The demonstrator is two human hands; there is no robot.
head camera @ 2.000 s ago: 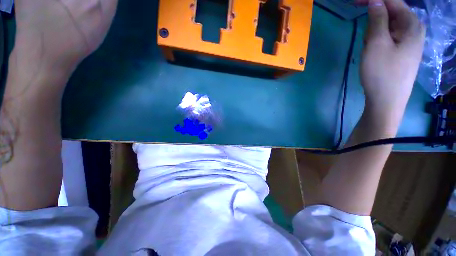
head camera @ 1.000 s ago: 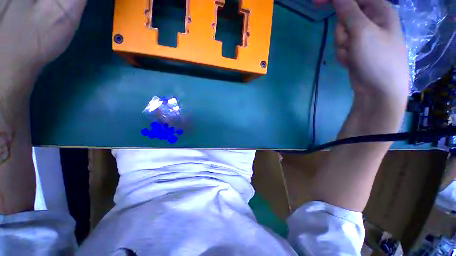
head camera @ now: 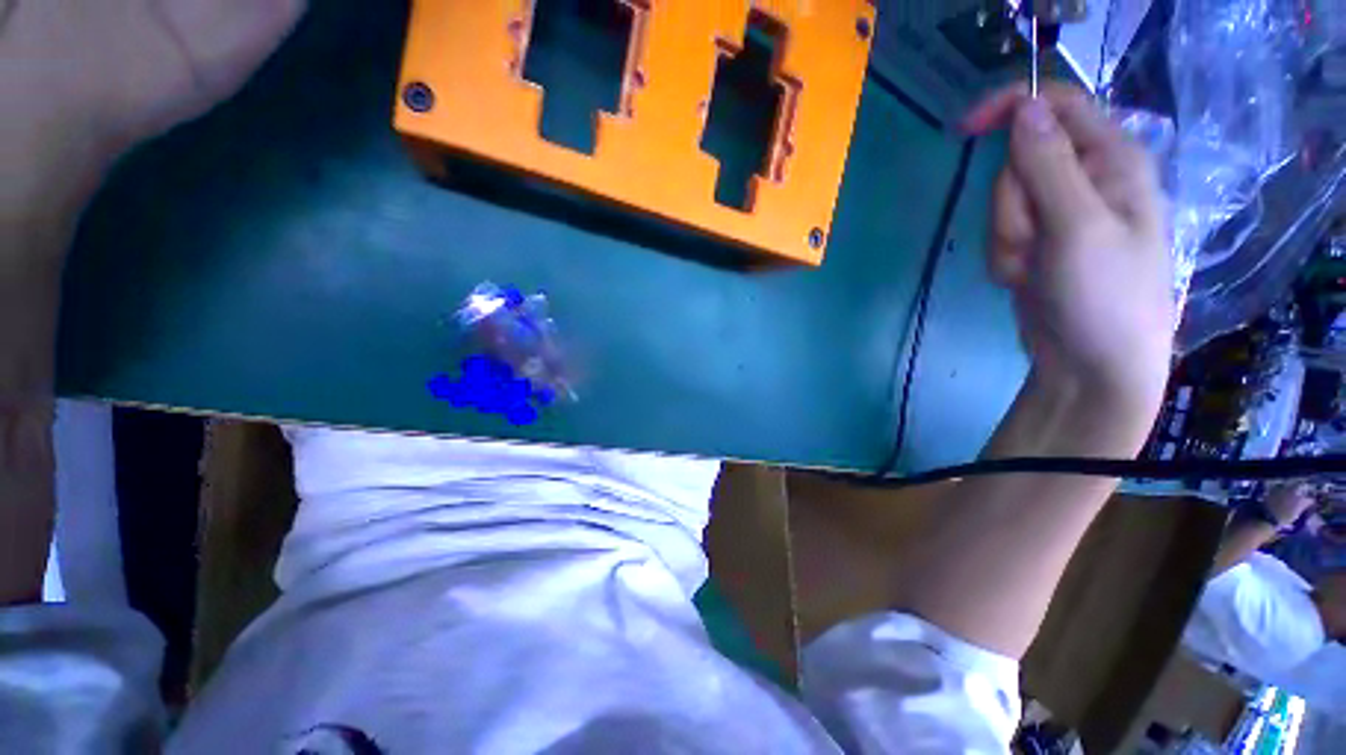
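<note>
My right hand [head camera: 1085,221] is at the upper right, thumb and forefinger pinched on a thin, bright metal rod [head camera: 1035,52] that points up; what the rod belongs to cannot be told. My left hand [head camera: 163,59] is at the upper left, cut off by the top and left edges; its fingertips are hidden. The orange fixture [head camera: 672,177] sits on the green mat between the hands, with two empty cross-shaped cut-outs and dark corner screws.
A clump of blue bits [head camera: 495,390] and clear film [head camera: 509,313] lies near the bench edge. A black cord [head camera: 1033,469] crosses at right. A crumpled plastic bag [head camera: 1240,133] and dark parts [head camera: 1218,384] are at right. Another person's white sleeve [head camera: 1255,612] shows at lower right.
The view has shifted and tilted. My right hand appears lower in the picture, and the thin rod now shows at its fingertips. Less of my left hand shows. The bits remain on the mat.
</note>
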